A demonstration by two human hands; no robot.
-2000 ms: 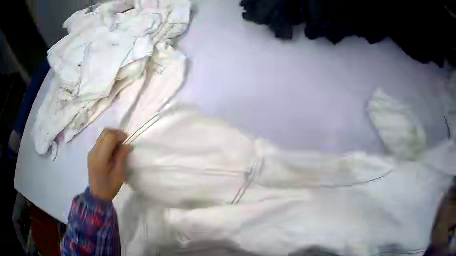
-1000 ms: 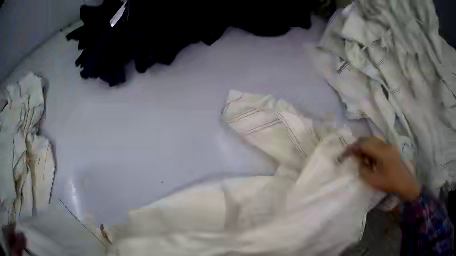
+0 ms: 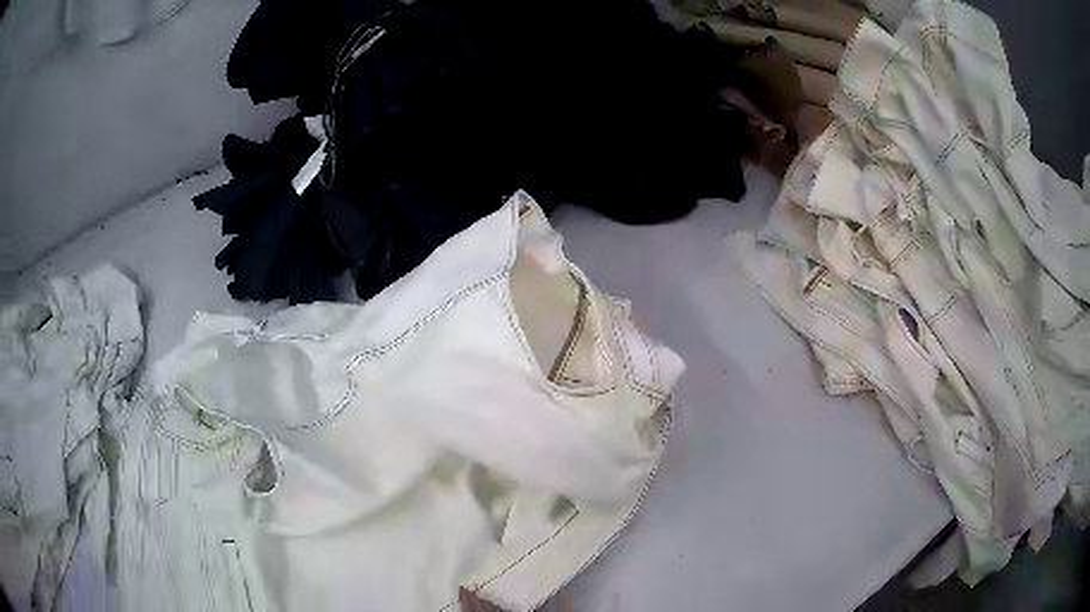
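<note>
One off-white jacket with thin dark double stitching lies spread but rumpled, running off the bottom edge. A wide oval opening, seemingly an armhole, faces up at its upper right, and a curved stitched edge with a small gap lies at its left. Its upper tip overlaps the black heap. A small brownish patch shows at the bottom edge by the jacket's lower corner; I cannot tell whether it is a fingertip of my right hand. No hand is clearly visible and my left hand is out of view.
Black garments with white tags are heaped at the back. A crumpled off-white pile lies at the right, partly over the edge of the white table. Another off-white heap is at the left. Brown folded material lies behind.
The view has swung right, then pulled back from the left hand's side. The jacket has moved up and now shows its openings. Both hands, seen on it earlier, are no longer clearly visible.
</note>
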